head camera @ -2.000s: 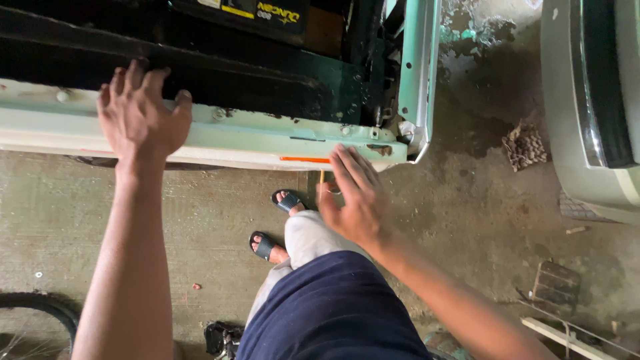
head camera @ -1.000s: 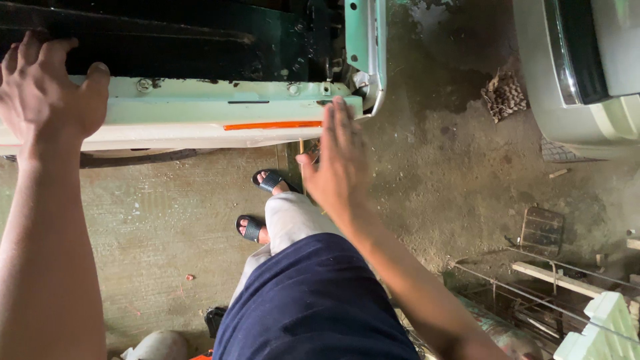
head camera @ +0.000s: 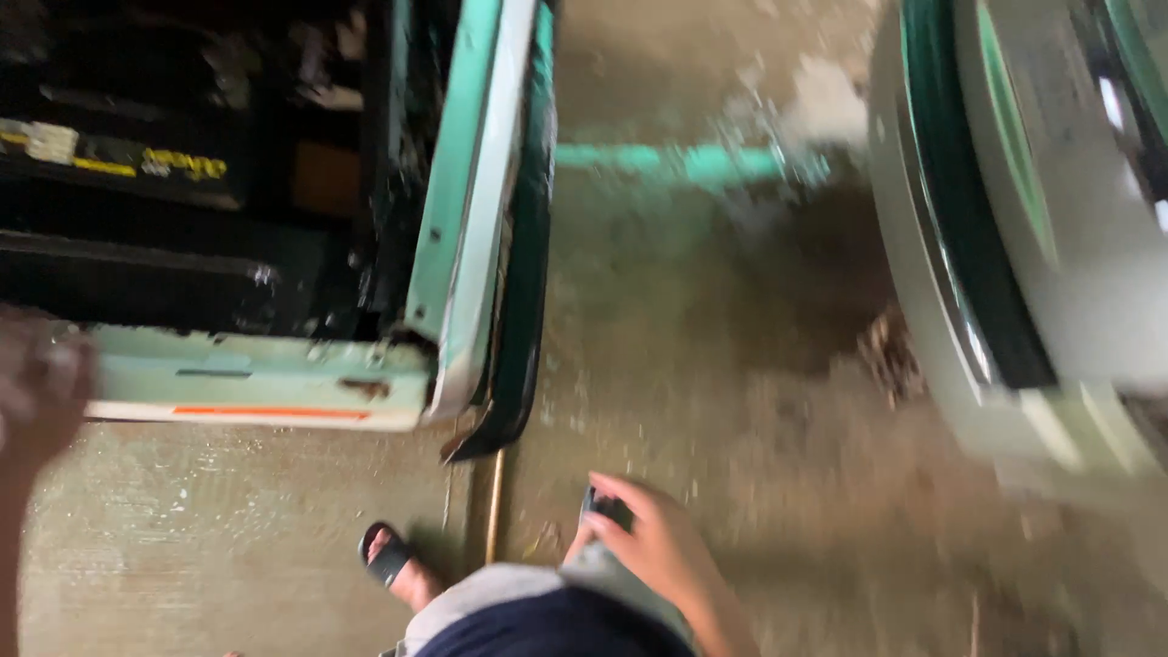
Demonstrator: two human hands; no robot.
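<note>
My left hand, blurred and cut off by the left edge of the view, rests at the pale green metal front rail of a vehicle's open engine bay. Along the rail's lower lip runs an orange strip. Well below and to the right of the rail's corner, my right hand hangs over my leg, fingers apart and nothing seen in it. A pale green fender with a dark outer edge meets the rail at the corner. Inside the dark bay sits a battery with yellow marks.
Another vehicle, pale with a dark bumper strip, stands at the right. Between the two is a stained concrete floor with a green streak. A thin rod lies by my sandalled foot. A brown rough object lies near the other vehicle.
My right hand has left the rail's corner and come down beside my leg. My left hand is still at the rail. The view has shifted right, and my feet have moved apart.
</note>
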